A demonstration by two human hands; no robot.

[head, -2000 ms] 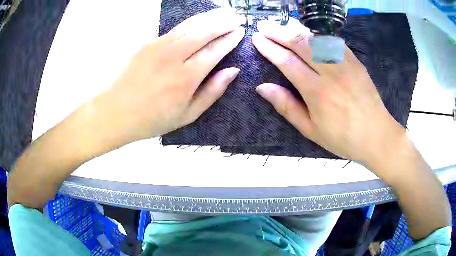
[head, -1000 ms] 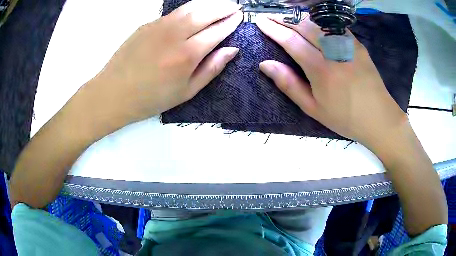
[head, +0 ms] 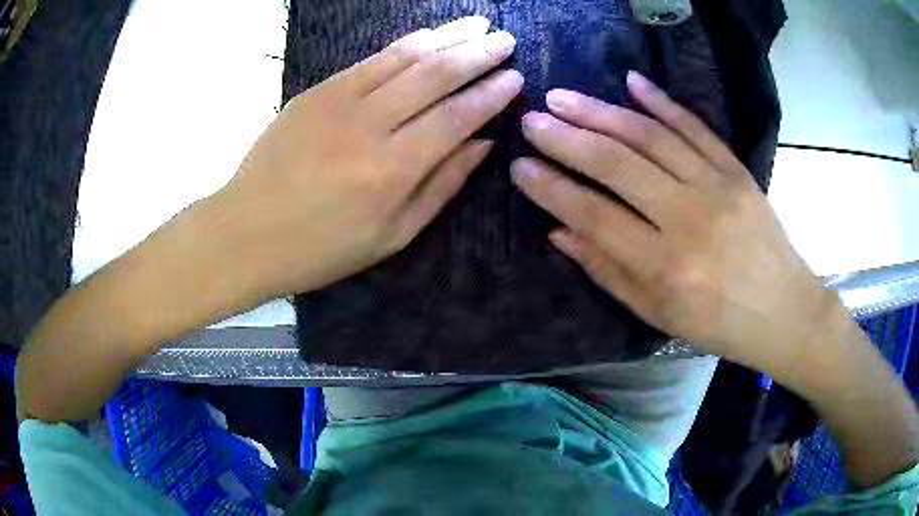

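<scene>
A dark woven garment panel (head: 433, 312) lies on the white table and reaches down over its front edge. A straight seam line runs down its middle, between my hands. My left hand (head: 373, 161) lies flat on the left half, fingertips near the seam. My right hand (head: 665, 212) lies flat on the right half, fingers spread a little, fingertips close to the seam. Neither hand visibly pinches the cloth. A small pale machine part (head: 662, 10) shows at the top edge. The presser foot and needle are not in view.
More dark cloth (head: 35, 171) lies at the far left of the table. A ruler strip (head: 232, 363) runs along the curved front edge. Blue mesh baskets (head: 166, 433) stand below at the left, with another at the lower right. The wearer's green top is at the bottom.
The panel has come toward me and now covers part of the ruler edge; its frayed border no longer shows. My right hand has moved down. The coiled machine part has left the view.
</scene>
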